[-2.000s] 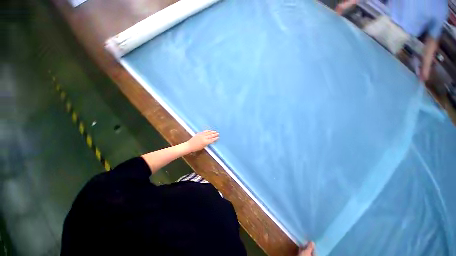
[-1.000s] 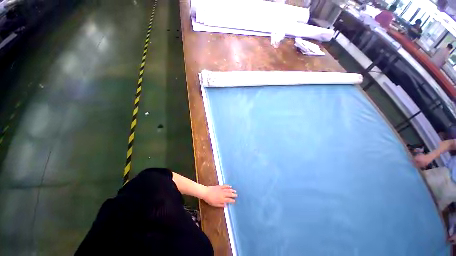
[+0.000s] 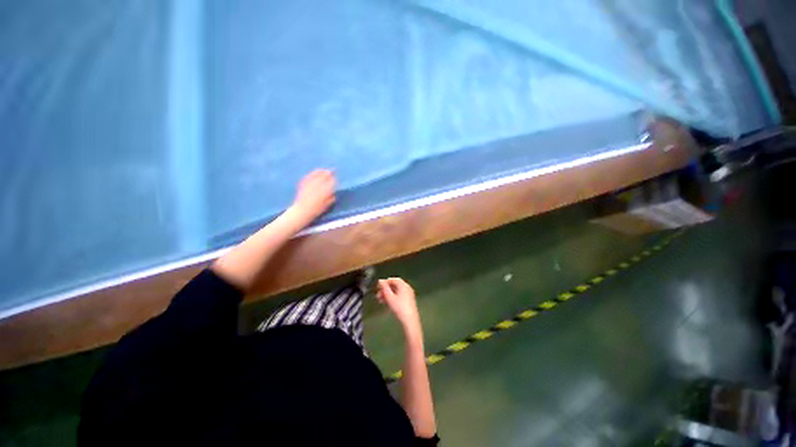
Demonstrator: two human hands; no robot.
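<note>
Sheer light-blue fabric (image 3: 288, 105) covers the table, with a paler band across it at left and loose folds at right. Its loose near edge lies back from a straight white line (image 3: 471, 189) along the table edge, showing darker blue layers between. My left hand (image 3: 316, 194) is at this loose edge with fingers curled on the cloth, apparently pinching it; the fingertips are blurred. My right hand (image 3: 398, 295) is off the table in front of my body, empty, with loosely bent fingers.
The brown wooden table edge (image 3: 375, 240) runs along the near side. Dark machine parts (image 3: 751, 144) and a box-like object (image 3: 655, 209) are at the table's right end. Yellow-black tape (image 3: 511, 323) crosses the green floor.
The view has swung from the table's left end with the white roll to its right end. My left hand, flat on the edge before, now has curled fingers. My right hand has come into view.
</note>
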